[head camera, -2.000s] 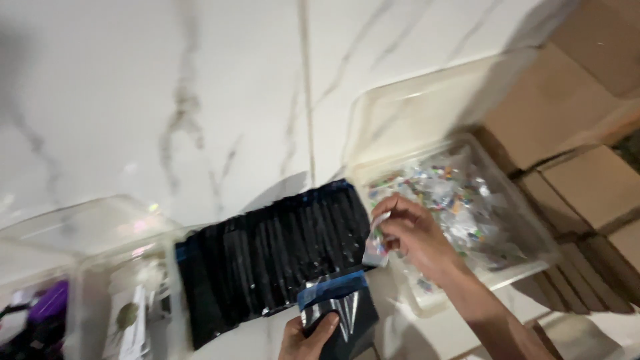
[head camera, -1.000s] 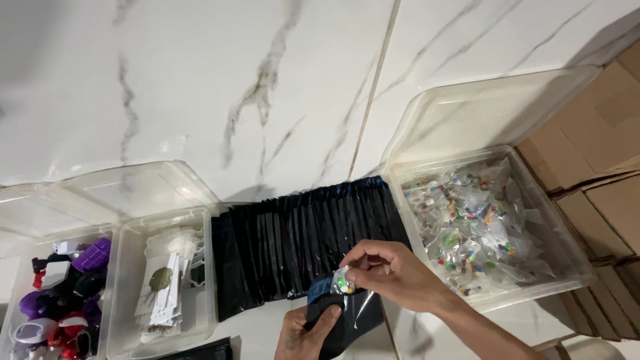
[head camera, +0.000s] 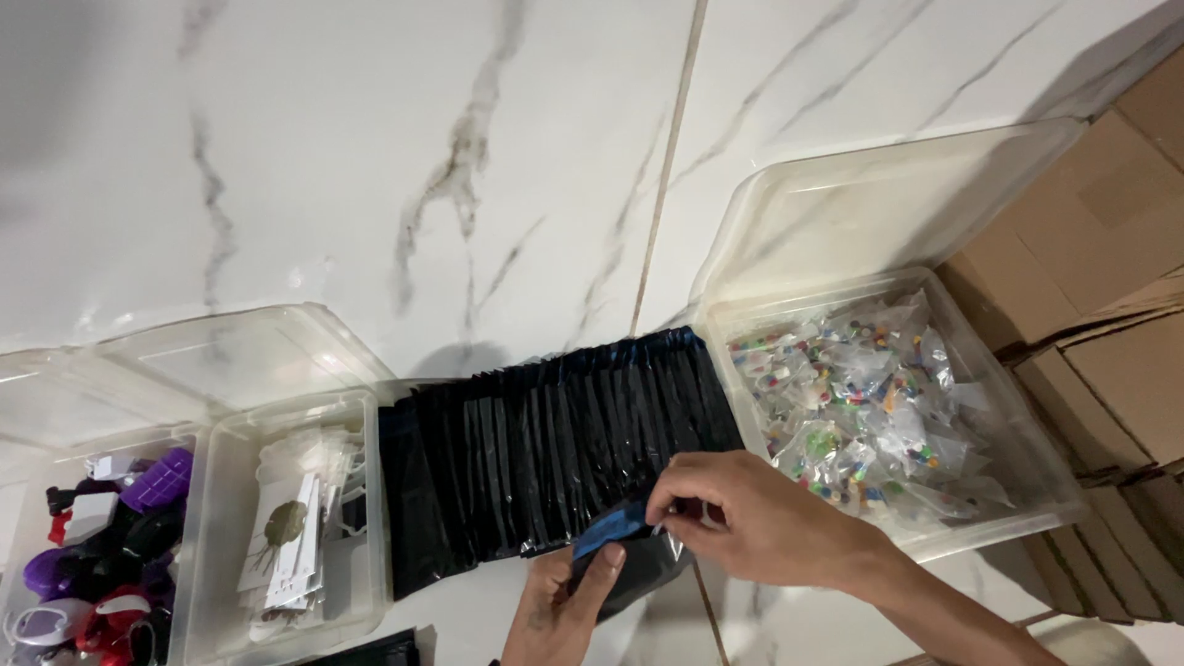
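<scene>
My left hand (head camera: 564, 592) grips a black plastic pouch (head camera: 647, 569) with a blue inner edge, thumb on its front. At the pouch's mouth, the fingertips of my right hand (head camera: 740, 513) are pinched together; a small pale bit shows between them, but whether they hold the pouch edge or a packet I cannot tell. Just behind both hands stands a long row of black pouches (head camera: 555, 444), packed upright side by side. To the right, a clear plastic bin (head camera: 1036, 453) holds many small clear bags of colourful pieces (head camera: 860, 398).
On the left, one plastic bin (head camera: 215, 518) holds white cards (head camera: 296, 536); another holds purple, red, black and white plastic items (head camera: 111, 555). Their lids lean on the marbled wall (head camera: 555, 185). More black pouches (head camera: 370, 652) lie at the bottom edge. Cardboard boxes (head camera: 1110, 379) stand at right.
Two seconds ago my right hand held a small clear bag beside the bin; one second ago it had that bag at the pouch's mouth. Now the bag is no longer plainly visible.
</scene>
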